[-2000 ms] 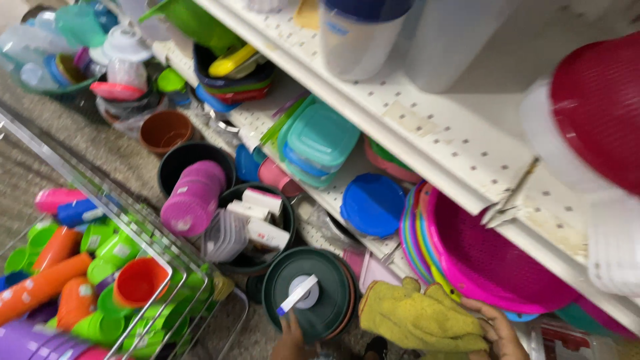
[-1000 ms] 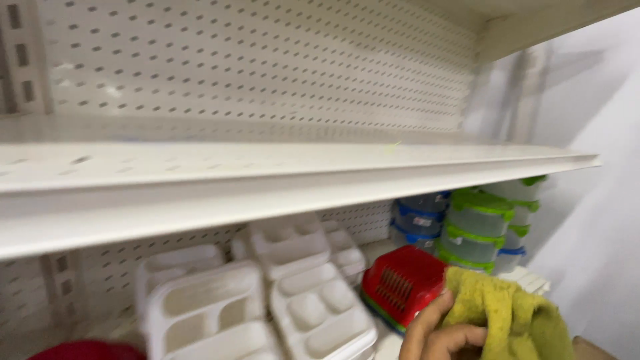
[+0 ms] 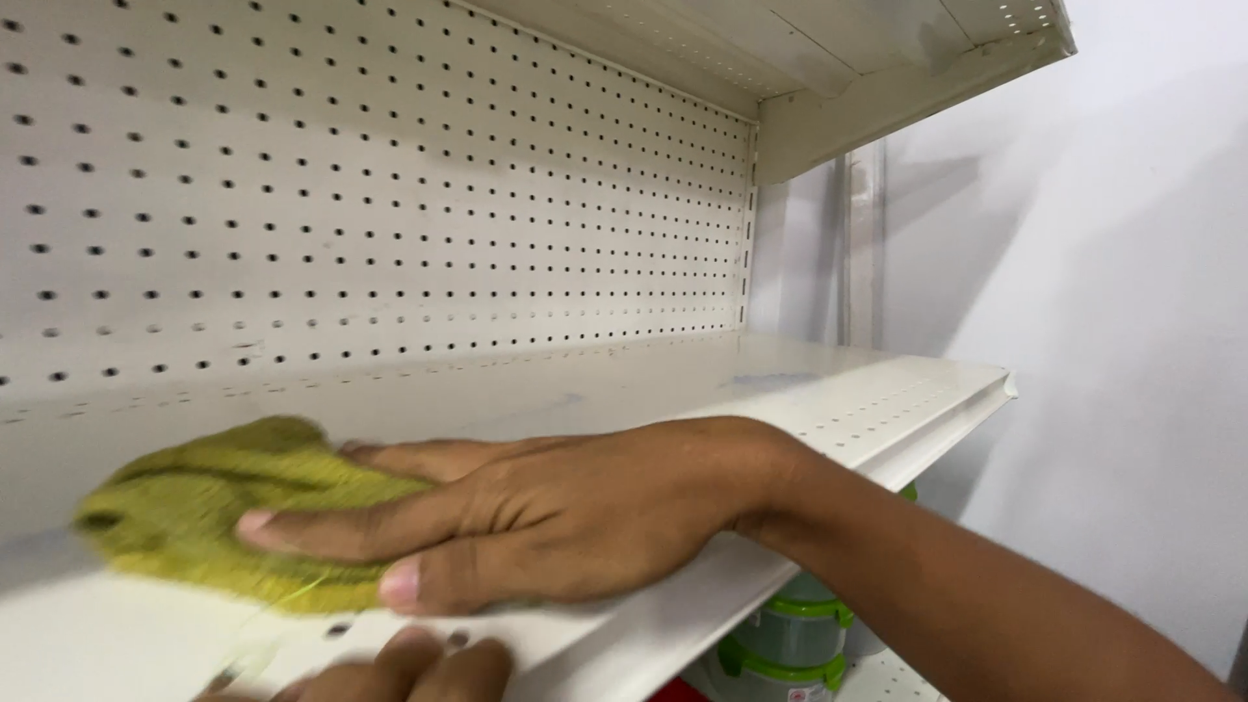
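A yellow-green cloth lies folded on the white metal shelf, near its front edge. My right hand presses on the cloth with its fingers spread over it, the arm reaching in from the lower right. At the bottom edge, the fingertips of my left hand show close to the shelf's front lip, blurred; the rest of that hand is out of view, and nothing is seen in it.
Behind the shelf stands a perforated white back panel. Another shelf overhangs at the upper right. Clear containers with green clips are stacked below, beside a partly seen red item. A pale wall rises at the right.
The view has swung from the crowded lower shelves to this upper shelf. The cloth, held up in front of the lower shelf a second ago, now lies pressed on the shelf surface under my right hand.
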